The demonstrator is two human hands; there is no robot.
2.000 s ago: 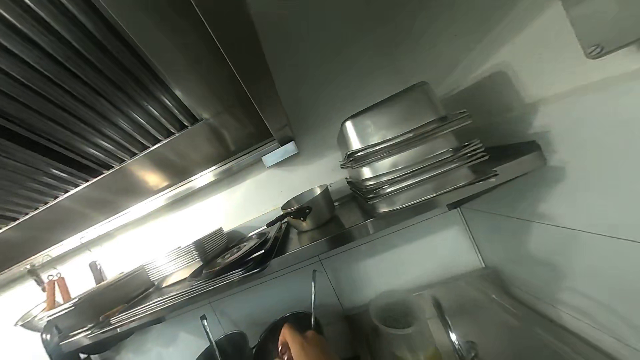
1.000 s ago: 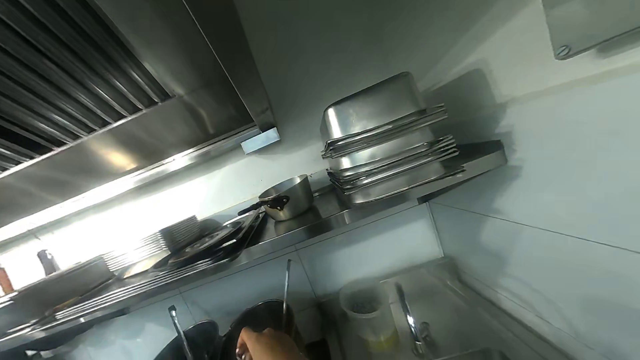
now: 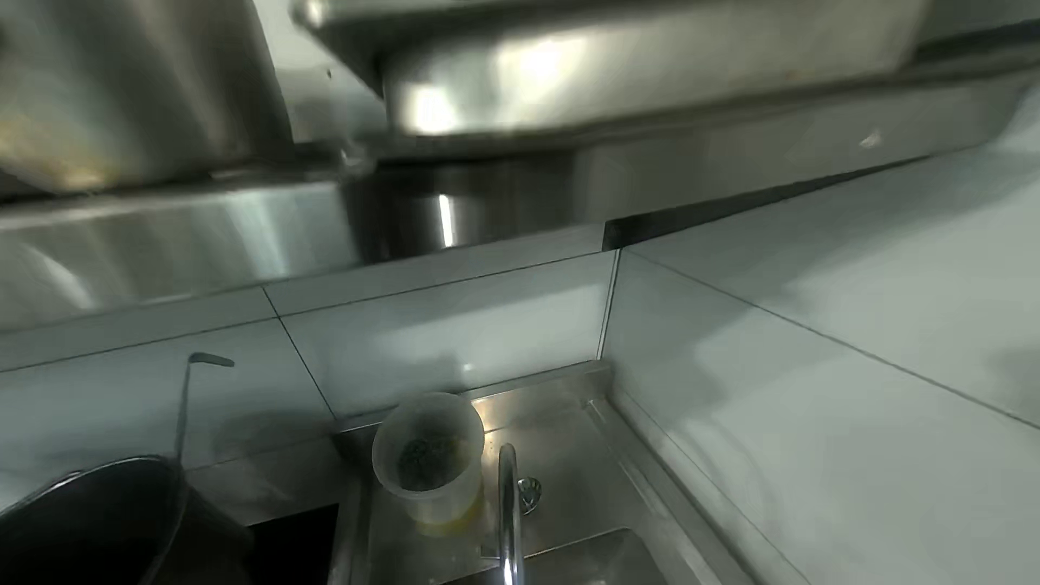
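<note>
Neither my left hand nor my right hand shows in the head view. At the lower left stands a large dark pot (image 3: 97, 520) with a long-handled metal ladle (image 3: 184, 406) leaning in it, its hooked end up against the tiles. Right of the pot, a translucent plastic container (image 3: 443, 504) sits on the steel sink surround, with something dark inside and yellow near its base. A curved chrome faucet (image 3: 509, 512) rises just to its right.
A stainless steel wall shelf (image 3: 487, 203) crosses the upper view, blurred, low over the counter. On it rest a steel pan (image 3: 650, 65) and another metal vessel (image 3: 138, 97). The sink basin (image 3: 593, 561) lies at the bottom, beside the tiled right wall (image 3: 853, 422).
The view has moved closer to the shelf and the sink corner. A hand seen by the pots at the bottom in both earlier frames is out of view.
</note>
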